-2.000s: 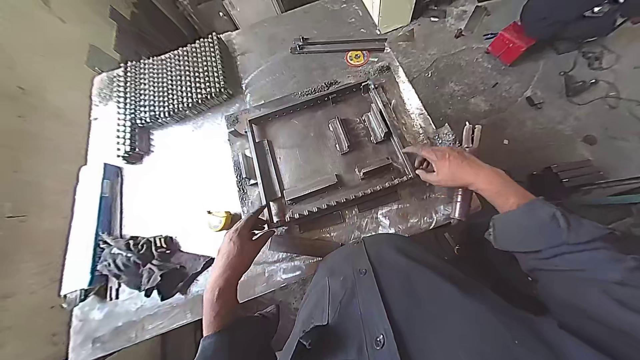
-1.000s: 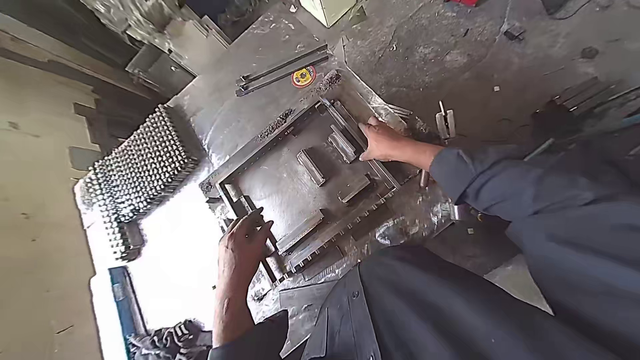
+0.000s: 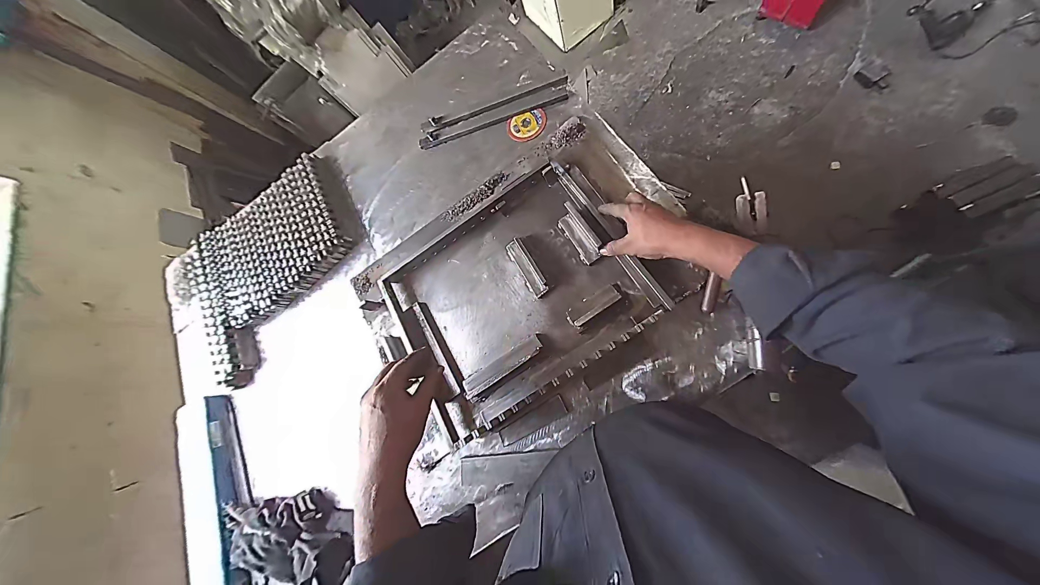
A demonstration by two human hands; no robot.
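A rectangular metal frame [image 3: 528, 406] lies on the metal worktable [image 3: 487, 65], with several short steel blocks inside it, among them one near the middle [image 3: 528, 266]. My left hand [image 3: 398, 402] is at the frame's left side, its fingertips at a steel bar [image 3: 439, 349] just inside that side. At the right side, my right hand [image 3: 646, 230] has thumb and fingers on a long steel bar [image 3: 642, 280], close to another short block [image 3: 579, 237]. Whether either hand grips its bar firmly is hard to tell.
Stacked small metal parts [image 3: 268, 244] stand at the table's left. Beyond the frame lie two narrow steel bars [image 3: 496, 110] and a yellow-and-red disc [image 3: 526, 124]. Dark rags [image 3: 288, 536] lie at the lower left. Metal filings [image 3: 479, 195] run along the frame's far side.
My right hand has moved from the frame's near right corner up along its right side. My left hand has shifted from the near left corner to the left side. The view has turned.
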